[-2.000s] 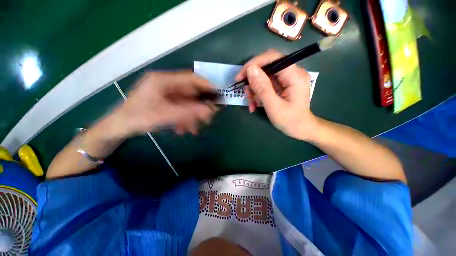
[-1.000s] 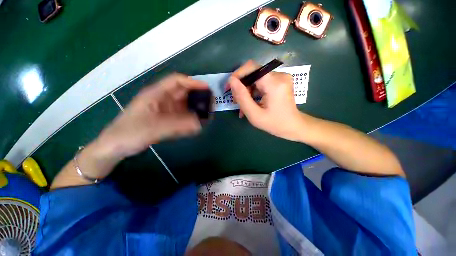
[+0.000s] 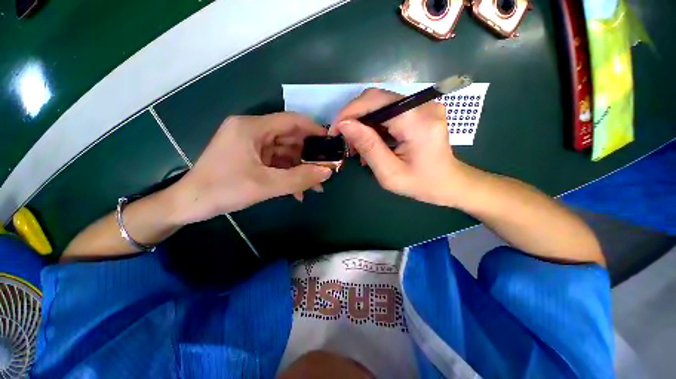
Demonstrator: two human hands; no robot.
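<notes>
My left hand [image 3: 256, 159] holds a small watch housing [image 3: 324, 150] by its edges, its black side facing up and a copper rim showing. My right hand [image 3: 404, 144] holds dark tweezers [image 3: 404, 106] like a pen, pale rear end up to the right. The tweezer tip is at the housing's right side, mostly hidden by my fingers. A white adhesive dot sheet [image 3: 465, 118] lies flat beyond and partly under my hands, with rows of dark rings at its right end. Whether a dot is on the tip I cannot tell.
Two copper housings [image 3: 432, 15] with round dark windows lie at the top. A dark red case [image 3: 575, 81] and a yellow-green packet [image 3: 614, 89] lie at the right. A curved pale rail [image 3: 148, 81] crosses the upper left. A fan [image 3: 16, 326] stands at the lower left.
My left hand has brought the housing right, against the right hand, and the black side now shows clearly. The tweezers have moved from the sheet to the housing. The camera view has shifted slightly.
</notes>
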